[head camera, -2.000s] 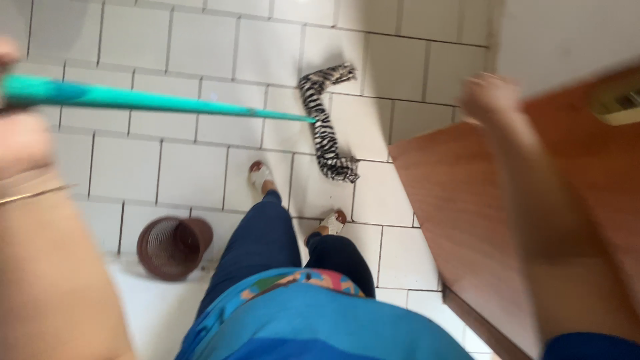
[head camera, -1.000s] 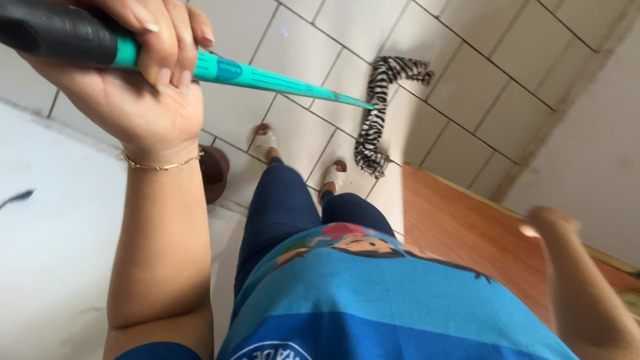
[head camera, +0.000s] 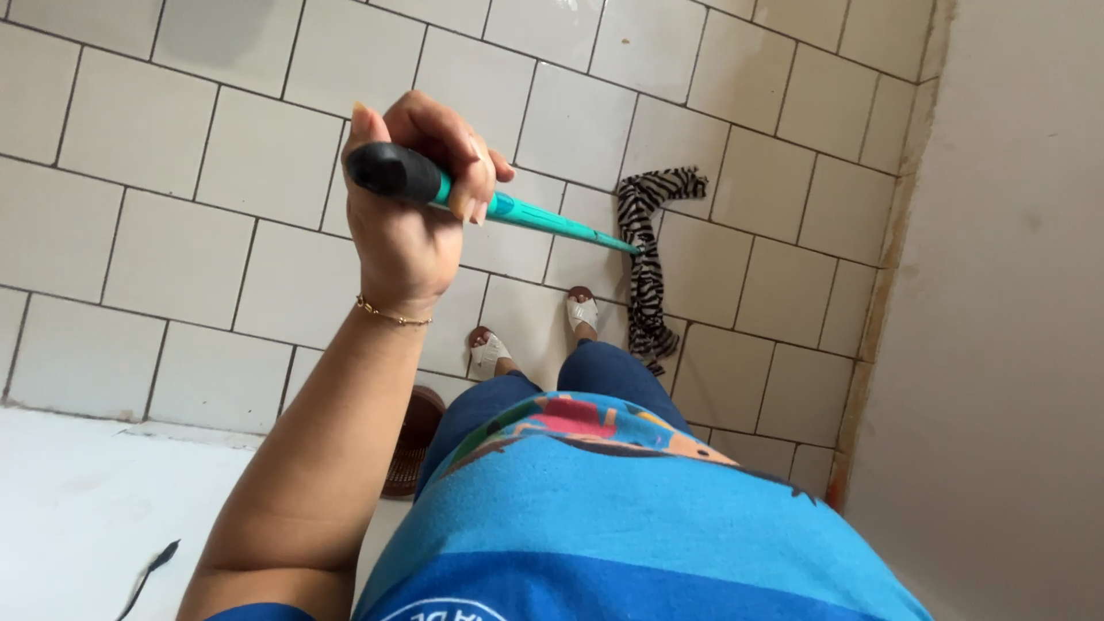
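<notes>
My left hand (head camera: 414, 198) grips the upper end of a teal pole (head camera: 552, 221), near its black end cap. The pole slants down and right to the floor, where its far end meets a zebra-striped cloth (head camera: 645, 276). That cloth lies in a bent, elongated shape on the white floor tiles, just right of my feet. Whatever tool head is under the cloth is hidden. My right hand is outside the view.
A brown perforated bin (head camera: 416, 448) stands beside my legs, partly covered by my left forearm. A plain wall (head camera: 992, 259) runs along the right side, and a white wall (head camera: 78, 509) with a dark cable is at lower left.
The view has shifted a lot. My right hand and the brown wooden panel, seen earlier at the right, have left the view. My left hand still holds the pole.
</notes>
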